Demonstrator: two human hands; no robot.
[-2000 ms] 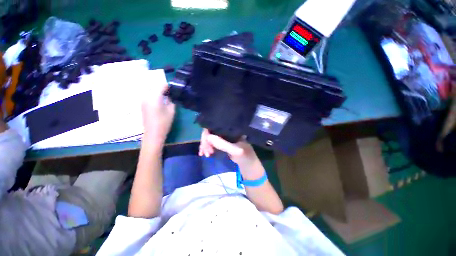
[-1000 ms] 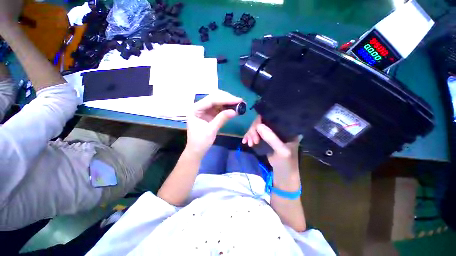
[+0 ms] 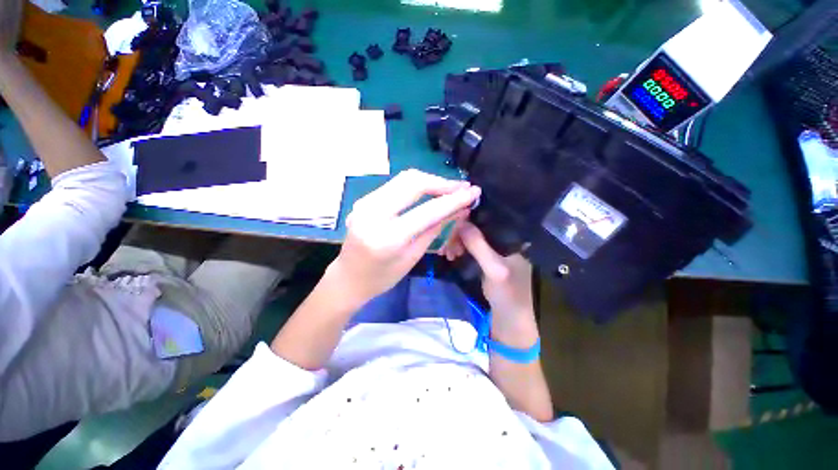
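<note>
A bulky black handheld unit (image 3: 524,156) is held up over the bench's front edge, tilted, with a pale rating label (image 3: 585,220) on its side. A short black ribbed cylinder (image 3: 453,131) points left at its upper left end. My right hand (image 3: 496,271) is below the unit, closed around its black pistol grip, which is mostly hidden. A bright blue wrist strap (image 3: 513,350) is on that wrist. My left hand (image 3: 404,225) has its thumb and fingertips pinched at the unit's left side; the small part seen there earlier is hidden by the fingers.
A power supply (image 3: 703,60) with lit digits stands behind the unit. White papers (image 3: 363,147) with a black sheet (image 3: 200,161), loose black parts (image 3: 427,46) and a clear bag (image 3: 219,39) lie left. A neighbour's arm (image 3: 55,119) is at far left. Cardboard (image 3: 602,353) is below.
My left hand has moved right with its pinched fingertips and now meets the unit's side; the small dark cylinder it held is out of sight. The view has shifted slightly.
</note>
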